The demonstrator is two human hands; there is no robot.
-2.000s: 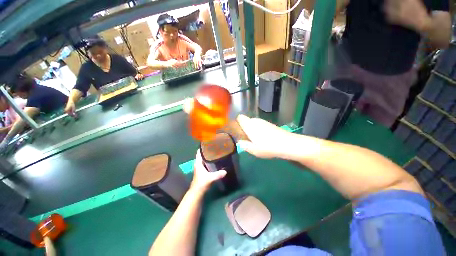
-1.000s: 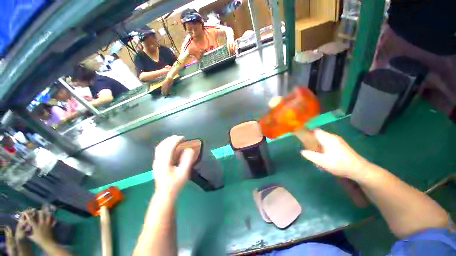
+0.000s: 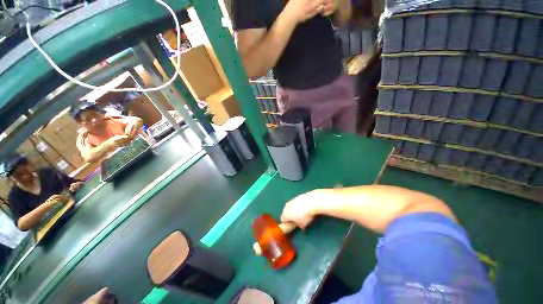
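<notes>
The orange-red mallet (image 3: 274, 241) is low over or on the green bench (image 3: 351, 155); I cannot tell if it touches. My right hand (image 3: 302, 209) is closed around its pale wooden handle. A speaker cabinet (image 3: 202, 274) with a brown wood-look end cap (image 3: 169, 257) on its top stands at the bench edge, left of the mallet. My left hand (image 3: 97, 297) shows only as fingertips at the bottom left, cut off by the picture's edge, beside a small dark shape. A loose end cap (image 3: 255, 297) lies at the bottom edge, partly cut off.
Two black-topped cabinets (image 3: 287, 155) stand on the bench beside the green post (image 3: 235, 77). Two pale-topped cabinets (image 3: 223, 154) stand on the conveyor belt (image 3: 128, 222). Stacked cabinets (image 3: 452, 71) fill the right. A standing person (image 3: 309, 53) is behind the bench; two workers handle trays (image 3: 126, 157) across the line.
The view has swung right. My right hand has lowered the mallet from the cabinet tops towards the bench. My left hand has gone almost out of the picture.
</notes>
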